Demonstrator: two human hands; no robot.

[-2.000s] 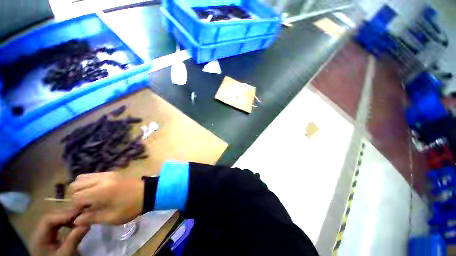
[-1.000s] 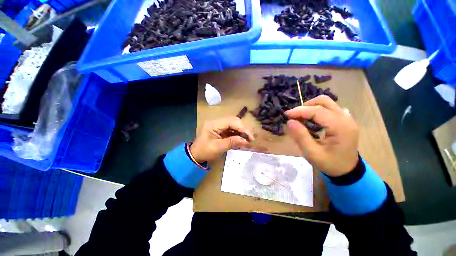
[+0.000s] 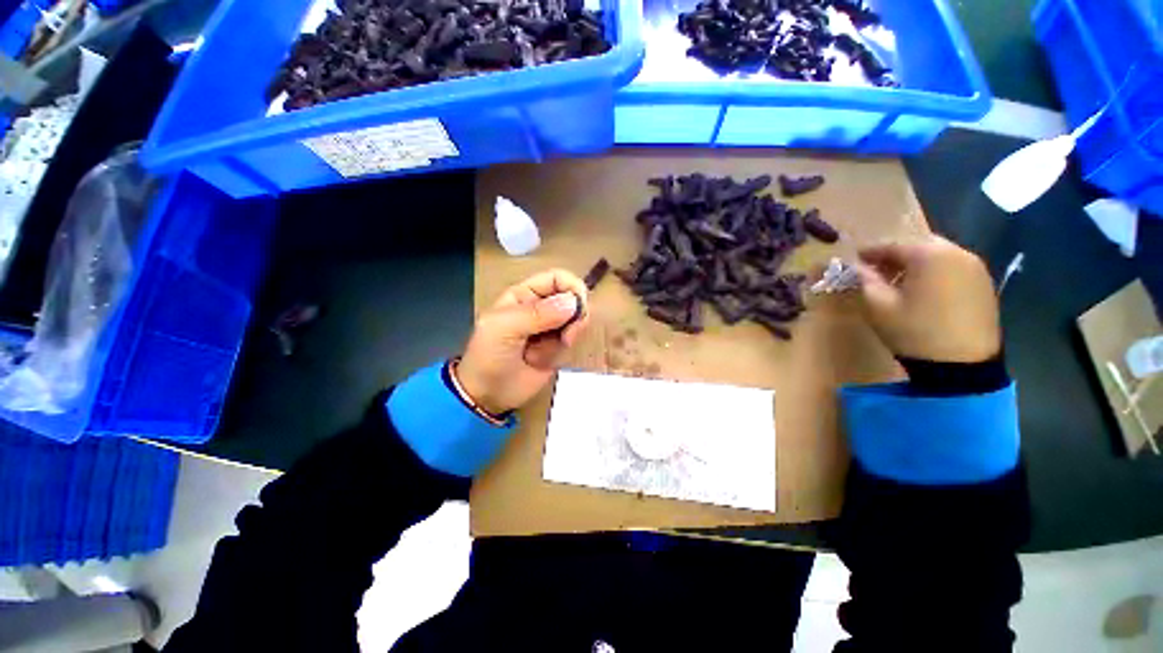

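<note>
My left hand point(image 3: 517, 342) is left of the pile, with thumb and fingers closed on a small dark part point(image 3: 577, 310), mostly hidden by the fingers. My right hand point(image 3: 941, 304) is right of the pile, its blurred fingertips at the right edge of a whitish crumpled tissue point(image 3: 835, 276). Whether they grip it cannot be told, and no stick shows clearly there. The pile of dark parts point(image 3: 714, 249) lies on the cardboard sheet point(image 3: 510, 510). A white sheet point(image 3: 746, 447) lies nearest the body, with a small round whitish dish point(image 3: 652, 440) on it.
A small white bottle point(image 3: 517, 227) is at the cardboard's upper left. Blue bins point(image 3: 523, 128) with dark parts stand behind. A clear bag point(image 3: 77, 268) hangs over a left bin. A long-nozzle bottle point(image 3: 1027, 175) and a small cardboard piece point(image 3: 1122, 334) are at right.
My right hand has moved right, from over the pile to the crumpled tissue. The upright thin stick no longer shows. My left hand has closed more and points upward. The view has shifted slightly.
</note>
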